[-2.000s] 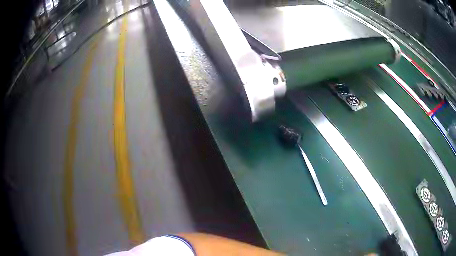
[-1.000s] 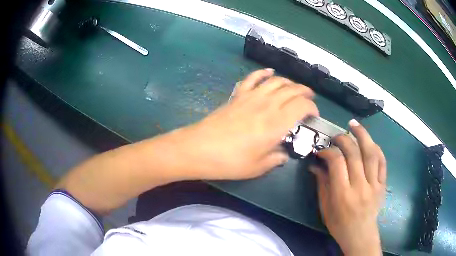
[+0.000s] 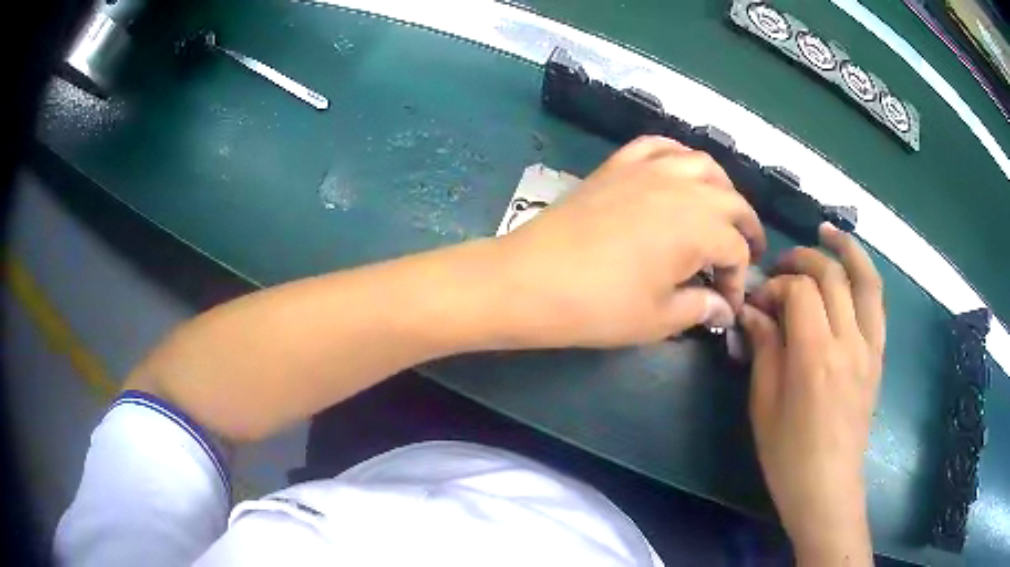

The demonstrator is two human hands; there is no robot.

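Note:
A silver metal housing [image 3: 539, 193] lies on the dark green surface. Its left end shows, with a black curved loop in a recess; my left hand and forearm cover the rest. My left hand [image 3: 665, 238] reaches across it with bent fingers. My right hand [image 3: 817, 321] is just to its right, fingers bent, fingertips close to my left thumb. Both hands' fingertips are on the metal housing near its right end. Whether a small part is pinched between them is hidden.
A black notched strip [image 3: 665, 124] lies behind my hands. Another black strip [image 3: 961, 432] is at the far right. A four-disc silver unit [image 3: 825, 58] lies on the belt beyond the white line. A slim silver tool [image 3: 271, 75] and shiny metal bracket [image 3: 100, 50] are at left.
The head view has swung from the roller and floor to the work. Over the last second both hands shifted right, and the housing's left end came into view.

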